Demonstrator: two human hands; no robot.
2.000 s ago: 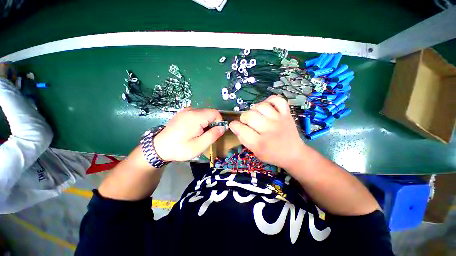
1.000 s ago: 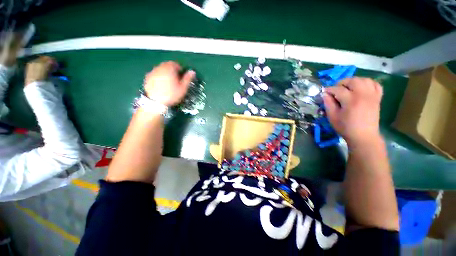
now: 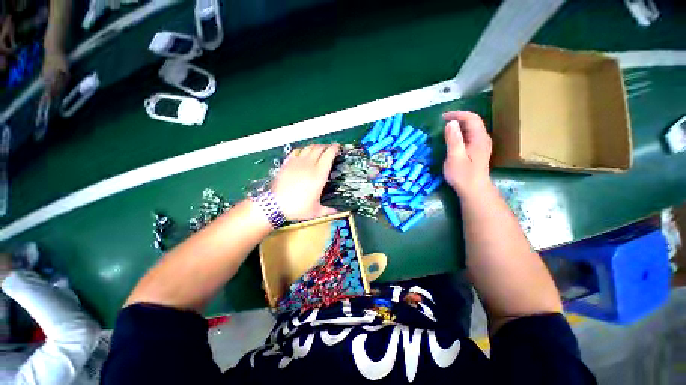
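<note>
A pile of blue battery cells joined to grey circuit boards lies on the green bench. My left hand rests over the left side of the pile, on the wires and boards; whether its fingers grip anything is hidden. My right hand is just right of the blue cells, apart from them, fingers loosely curled, with nothing seen in it. The open battery box at my lap holds cells with red wires. Loose boards with leads lie left of my left hand.
An open empty cardboard box stands at the right, near my right hand. A white rail crosses the bench. White plastic housings lie beyond it. A blue stool is below right. Another person's sleeve shows lower left.
The view has turned to the right. My left hand has gone from the loose boards to the joined pile. My right hand has moved off the blue cells to their right side.
</note>
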